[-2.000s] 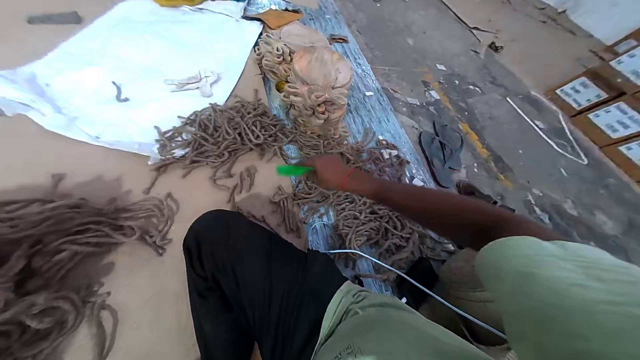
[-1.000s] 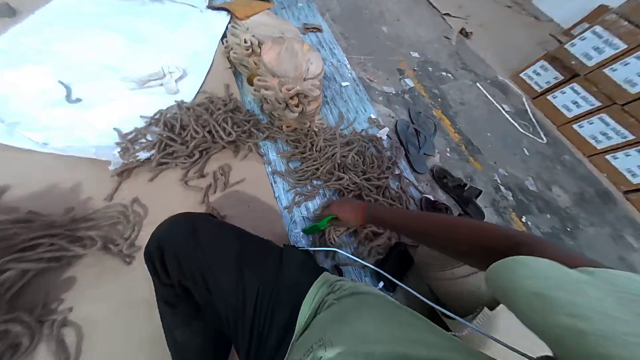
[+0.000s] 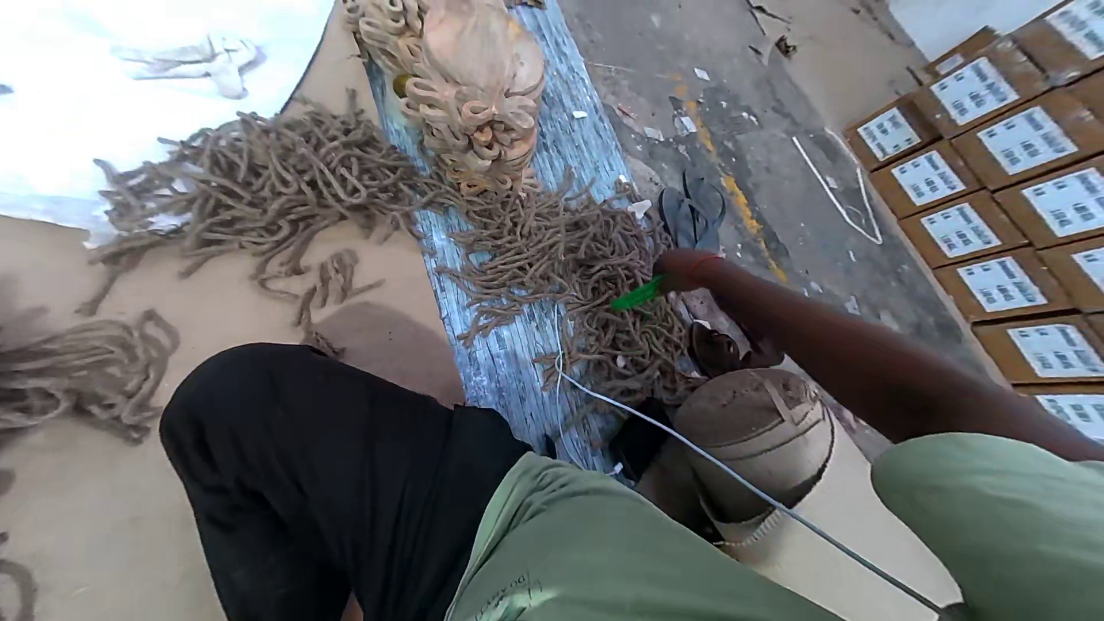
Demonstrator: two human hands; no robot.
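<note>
My right hand [image 3: 687, 269] is closed around a green plastic-looking tool [image 3: 637, 294], whose exact kind I cannot tell. It is over the right edge of a heap of brown cord pieces [image 3: 561, 250] on a blue-and-white streaked mat [image 3: 496, 375]. Another brown cord heap [image 3: 276, 172] lies to the left, partly on a white sheet [image 3: 78, 103]. Above the middle heap stands a bundle of cream looped cord [image 3: 474, 103], partly wrapped in clear film. A thin pale cable [image 3: 690, 444] runs across my green shirt. My left hand is not in view.
Stacked cardboard boxes [image 3: 992, 336] with printed labels stand at the right. Dark sandals [image 3: 694, 211] lie beside the mat. A padded round roll [image 3: 750, 431] sits near my body. More brown cord [image 3: 78, 371] lies at far left, and a white glove-like item [image 3: 194, 60] rests on the sheet.
My right hand, with the green tool, has moved from the left part of the middle cord heap to its right edge. The view has shifted.
</note>
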